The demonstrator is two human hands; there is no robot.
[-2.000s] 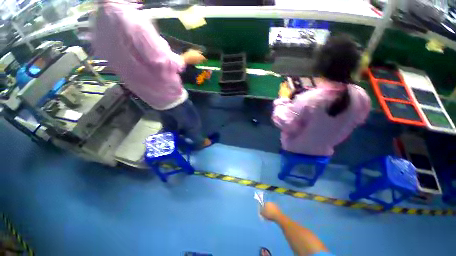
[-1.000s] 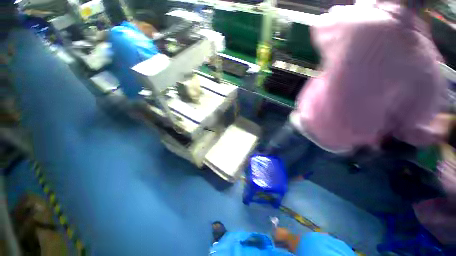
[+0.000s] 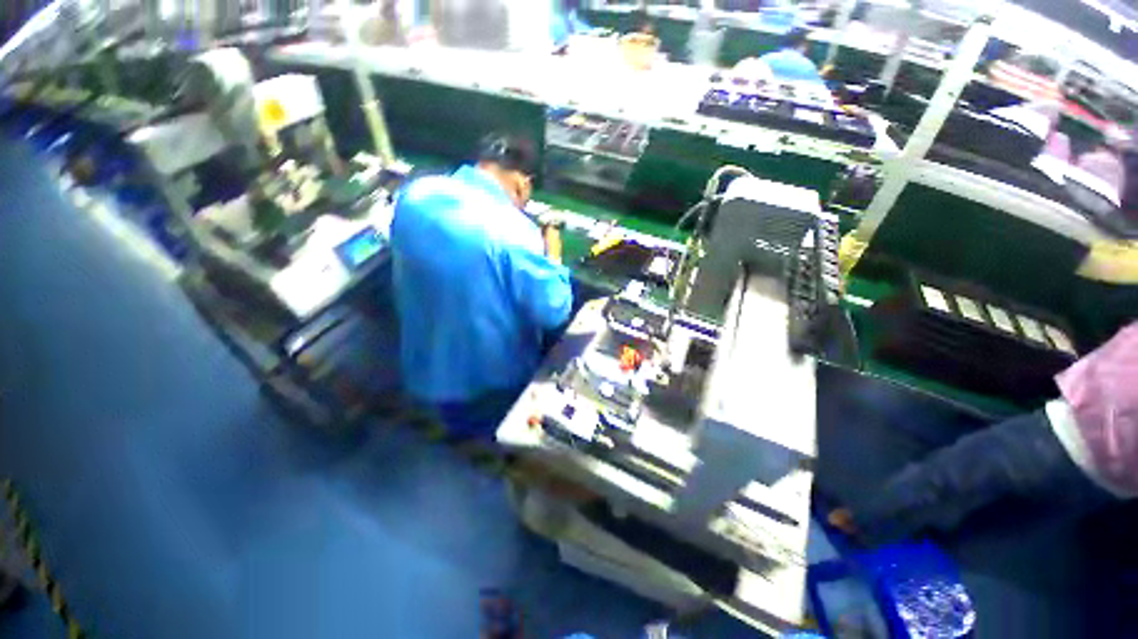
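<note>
Neither of my hands shows; a small whitish thing [image 3: 658, 630], cut off by the bottom edge, may be a paper slip, too blurred to tell. Bits of blue clothing show beside it at the edge. Nearest in front of me is a white bench-top machine [image 3: 761, 362] with a black cable chain, standing on a pale cart-like base. Small fixtures [image 3: 605, 387] with red and black parts sit on its left side.
A person in a blue smock [image 3: 468, 287] works at the green-matted bench left of the machine. A blue stool [image 3: 924, 593] and a pink-sleeved person [image 3: 1111, 406] are at right. A black tray [image 3: 986, 327] lies on the bench. Blue floor [image 3: 250, 499] runs along the left.
The view has swung left and come nearer to the machine, which now fills the middle. My right hand with the small white thing has dropped out at the bottom edge.
</note>
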